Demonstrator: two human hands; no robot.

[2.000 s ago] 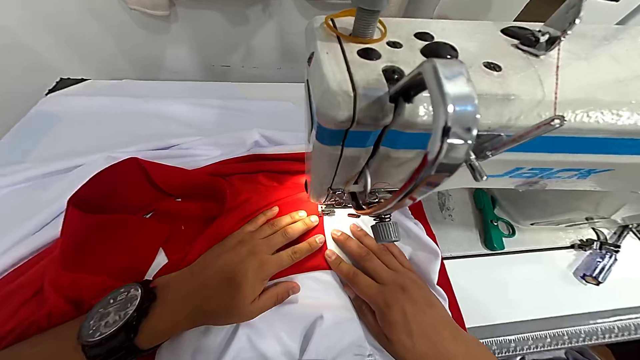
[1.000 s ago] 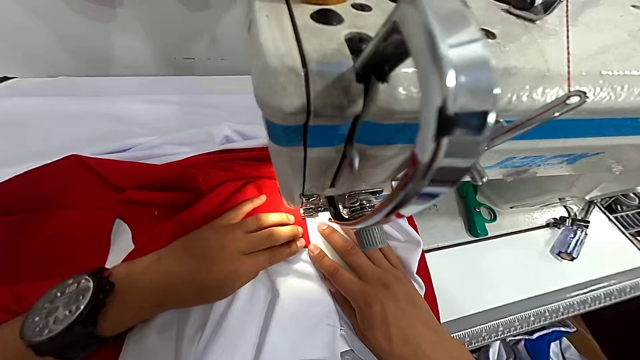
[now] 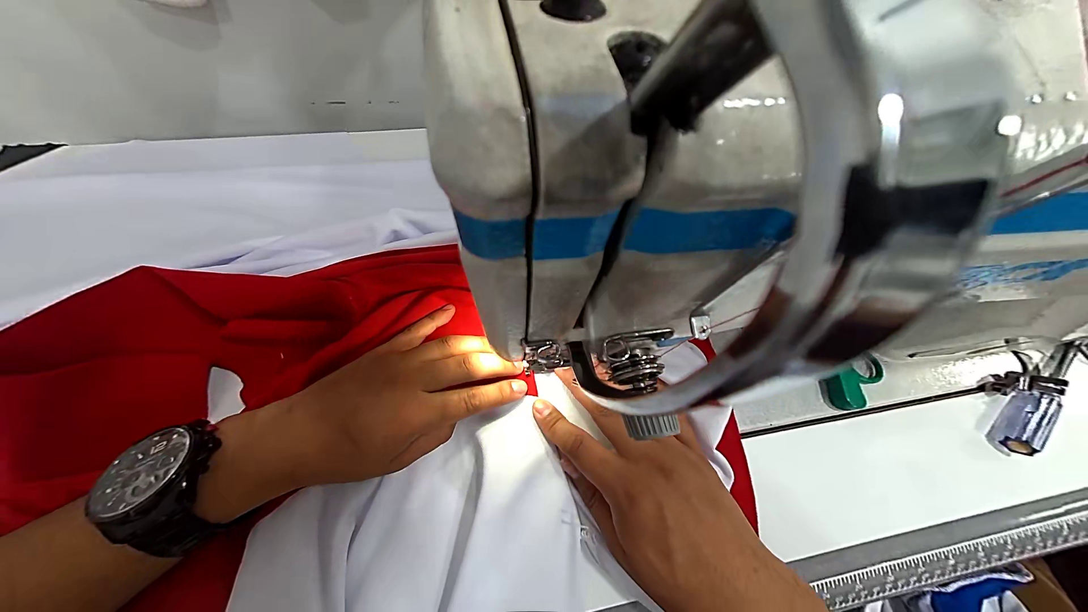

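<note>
My left hand [image 3: 382, 408], with a black wristwatch [image 3: 149, 484] on its wrist, lies flat on red fabric [image 3: 297, 340], fingertips beside the lit presser foot area [image 3: 544, 355] of a sewing machine [image 3: 612, 187]. My right hand [image 3: 637, 476] rests on white fabric [image 3: 476, 527] just right of the seam where red meets white. Its index fingertip is close to my left fingertips; its other fingers are partly hidden behind the machine's thread tension knob [image 3: 650, 425] and curved metal lever. Both hands press on the cloth, neither grasps it. The needle cannot be made out.
Green thread snips [image 3: 850, 384] lie on the machine bed at right, near a metal fitting [image 3: 1028, 416]. A measuring scale [image 3: 952, 552] runs along the table's front edge. More white cloth [image 3: 212, 200] spreads behind the red fabric, in front of a pale wall [image 3: 255, 76].
The view has moved much closer to the machine head. Both hands stay on the cloth beside the presser foot, with my left fingers shifted slightly nearer to it.
</note>
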